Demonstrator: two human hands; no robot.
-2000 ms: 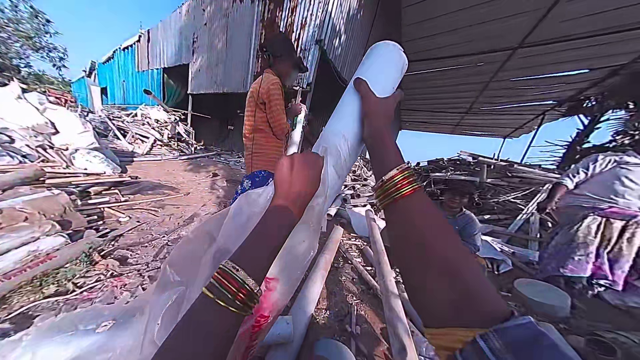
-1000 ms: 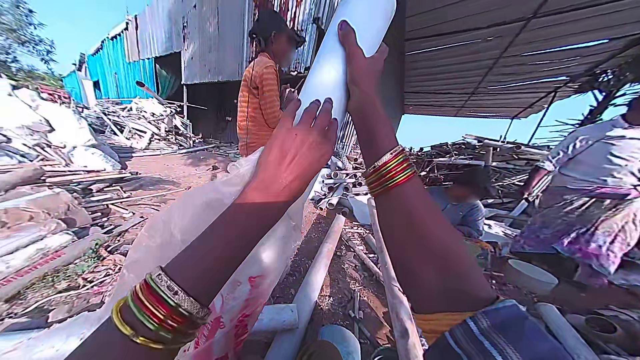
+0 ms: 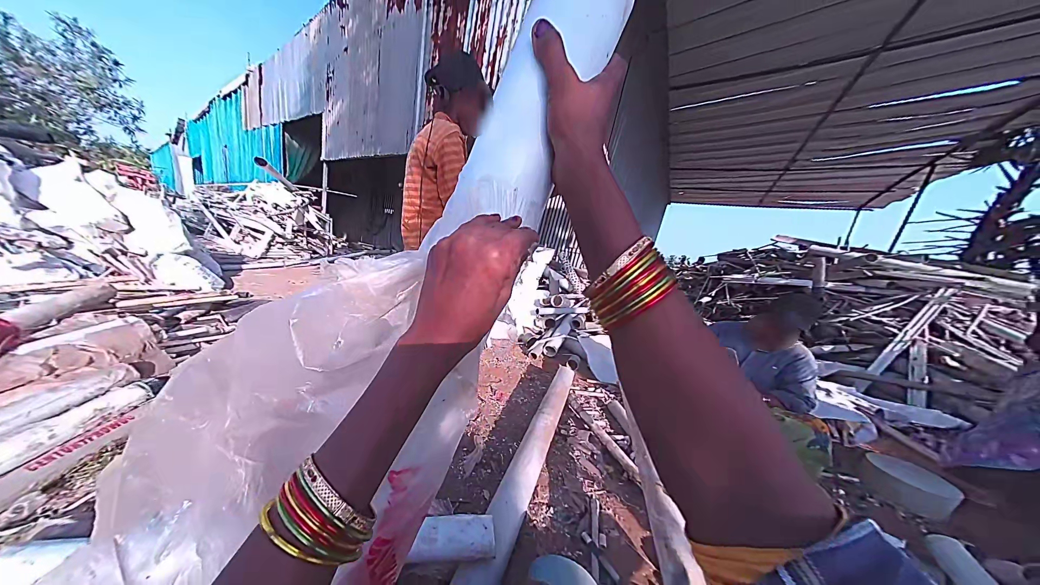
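A thick white pipe (image 3: 520, 122) slants up in front of me, its upper end cut off by the frame's top. High on its right side, my right hand (image 3: 575, 89) grips it with the thumb spread from the fingers. Lower down, my left hand (image 3: 479, 272) is closed on the translucent plastic sleeve (image 3: 309, 349) where it is bunched around the pipe. The sleeve hangs loosely down to the lower left and bears red print. The fingertips of my left hand are partly hidden.
A person in an orange striped top (image 3: 435, 175) stands beyond the pipe; another person (image 3: 772, 357) sits low at right. Long pipes (image 3: 532, 463) lie on the ground before me. Scrap heaps (image 3: 894, 325) and white sacks (image 3: 138, 211) flank both sides. A round tub (image 3: 910, 487) sits lower right.
My left hand, spread on the pipe a second ago, is now closed on the sleeve. The standing person at far right has mostly left the view.
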